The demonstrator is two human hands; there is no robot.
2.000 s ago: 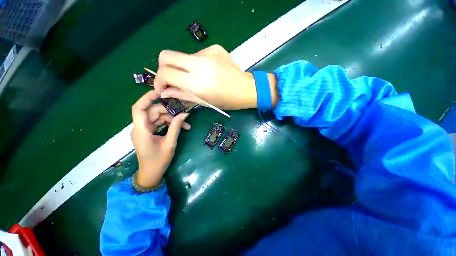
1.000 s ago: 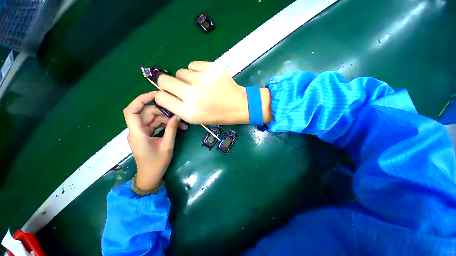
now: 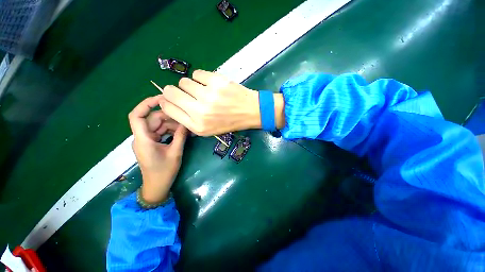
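My left hand point(image 3: 159, 143) is over the white rail, fingers curled with thumb and fingertips together under my right hand. The module seen there in the earlier frames is now hidden, so what it grips cannot be seen. My right hand point(image 3: 210, 106) lies palm down against the left fingertips and holds a thin wooden stick point(image 3: 156, 85). One stick end points up-left past the fingers; the other shows below the palm, over a dark module point(image 3: 223, 145). A second module point(image 3: 240, 149) lies beside it on the green mat point(image 3: 255, 212).
Beyond the white rail point(image 3: 80, 192), the green belt point(image 3: 106, 90) carries a module with a shiny end point(image 3: 174, 65) and another module point(image 3: 227, 9) near the top edge. A red bin point(image 3: 32, 258) with white material is at lower left. A pale tray point(image 3: 24, 21) is at upper left.
The right hand has moved slightly down-left and now covers the module held at the left fingertips. The belt modules have shifted up and right. The stick has stayed in the right hand.
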